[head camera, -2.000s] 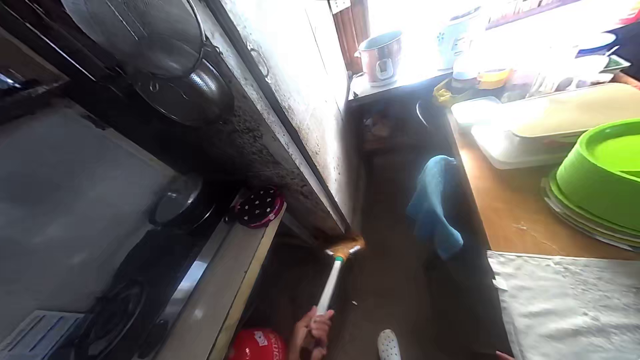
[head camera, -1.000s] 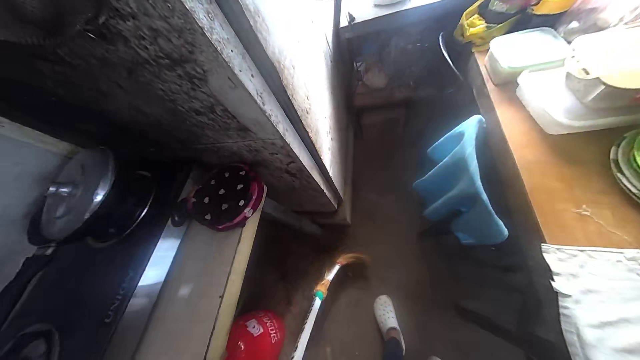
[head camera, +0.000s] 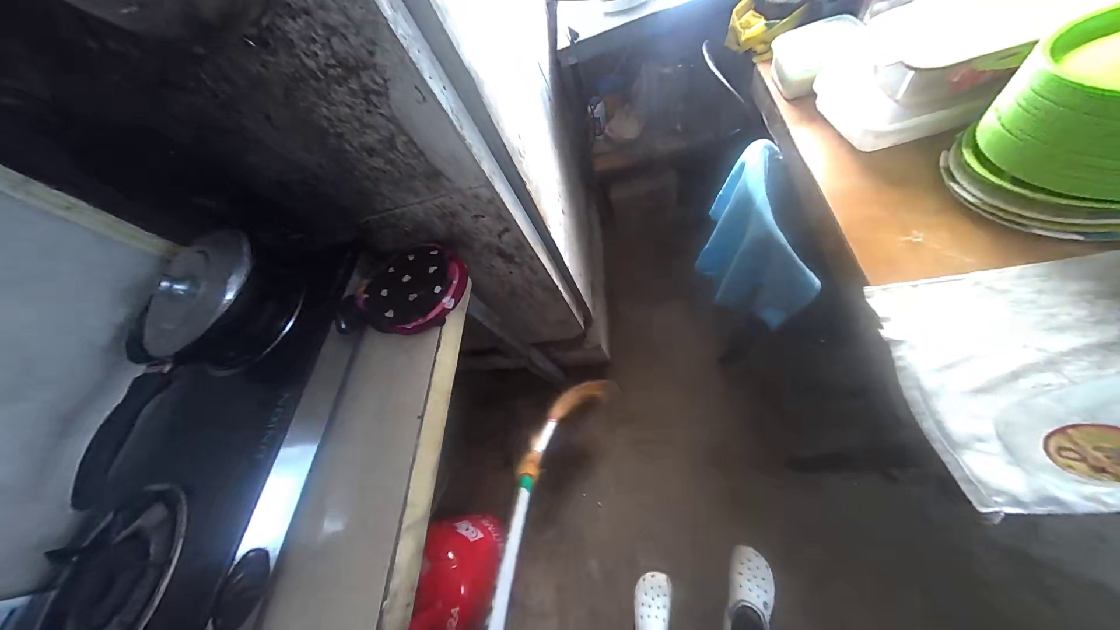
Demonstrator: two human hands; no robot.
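A broom with a white handle (head camera: 516,534) and a blurred orange-brown head (head camera: 577,398) reaches up from the bottom edge, its head low over the dark floor beside the foot of the cabinet. Neither my left hand nor my right hand shows, so what holds the handle's lower end is hidden below the frame. Just left of the handle stands a red gas cylinder (head camera: 459,569), partly under the counter. White clogs (head camera: 751,582) are on the floor to the right of the broom.
The stove (head camera: 201,437) holds a lidded pot (head camera: 206,297); a dotted potholder (head camera: 411,289) lies at the counter's end. A blue cloth (head camera: 757,236) hangs beside the wooden table (head camera: 910,236), which carries plastic containers (head camera: 901,96), a green basket (head camera: 1059,131), plates and a white cloth (head camera: 1006,350).
The hand seen on the broom handle two seconds ago is out of view. Both clogs show now, where one showed before. The view has shifted.
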